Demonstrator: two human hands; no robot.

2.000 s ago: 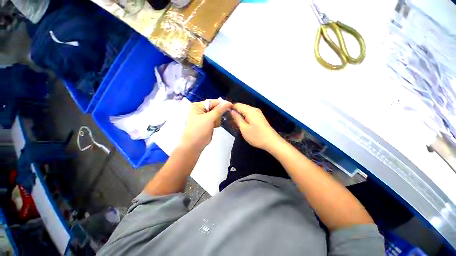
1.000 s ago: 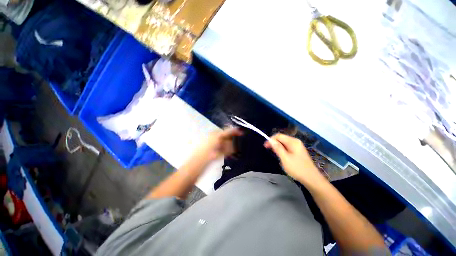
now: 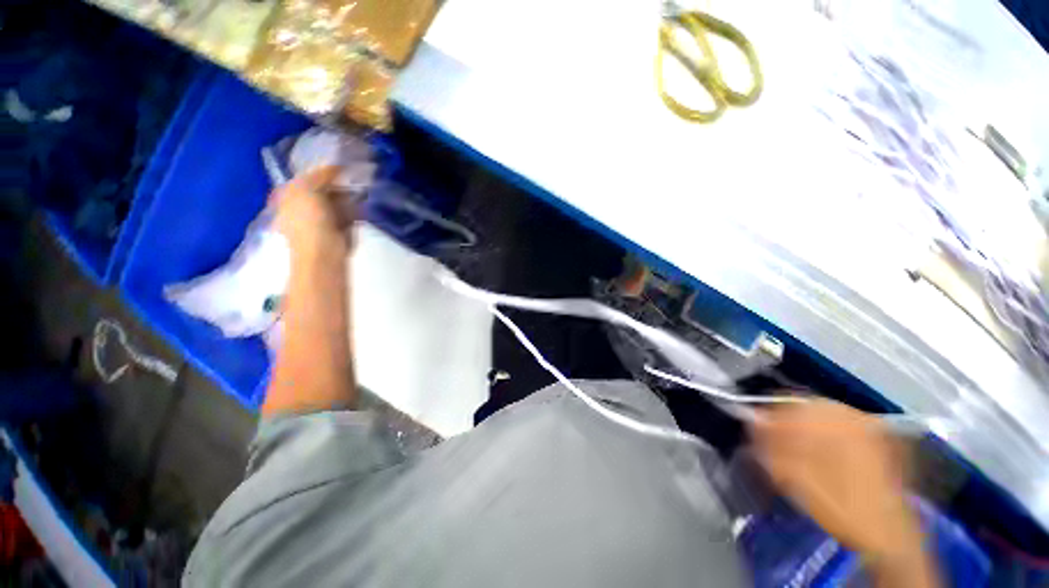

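Note:
White drawcords (image 3: pixel 564 307) stretch across my lap from the white board's edge to my right hand (image 3: pixel 828 459), blurred at the lower right, which grips them. Some cord trails below it over the grey shirt. My left hand (image 3: pixel 316 195) reaches into the near blue bin at its upper end, at a pale lilac-white heap (image 3: pixel 322 155). Its fingers are blurred, so I cannot tell whether it holds anything. A crumpled white cloth (image 3: pixel 236 287) lies in the same bin.
Gold-handled scissors (image 3: pixel 707 69) and a cord bundle (image 3: pixel 920 161) lie on the white table (image 3: pixel 598 138). Taped cardboard (image 3: pixel 334 46) is at its left end. A white board (image 3: pixel 414 333) lies beside my lap. A blue basket (image 3: pixel 805 551) is low right. A cord loop (image 3: pixel 127 354) lies on the floor.
My hands have moved far apart, the left up into the near bin and the right down to the lower right, drawing long white cords across. The view has shifted rightward.

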